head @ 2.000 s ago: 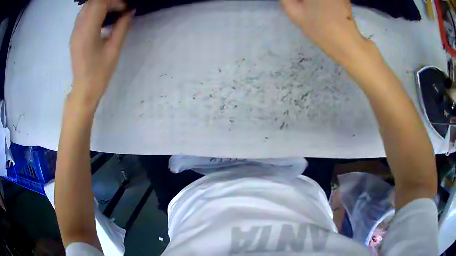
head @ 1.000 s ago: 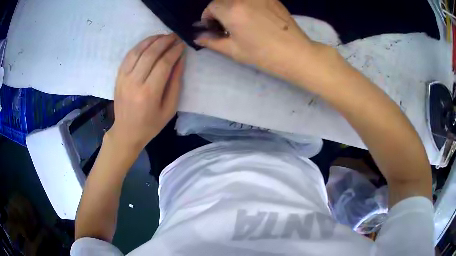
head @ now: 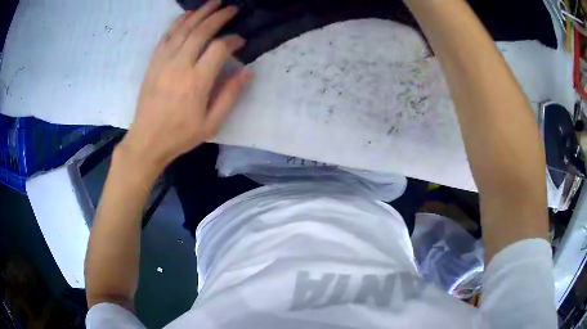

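Observation:
A black garment panel (head: 309, 19) lies across the top of the picture on the white pressing table cover (head: 360, 96). Its near edge curves over the speckled cloth. My left hand (head: 186, 83) lies at the panel's left corner, fingertips on the black cloth, thumb apart over the white cover. I cannot tell whether the fingers pinch the cloth. My right forearm reaches up over the table and my right hand is cut off by the top edge of the picture.
The iron (head: 561, 138) is parked at the far right, by a metal-edged stand. Red and yellow items (head: 577, 58) lie at the upper right edge. A blue crate (head: 45, 144) is below left, a clear plastic bag (head: 444, 247) below right.
The panel's near edge now curves across the upper table. My left hand has moved slightly up onto its corner. My right hand has moved from that corner up and right, out of view.

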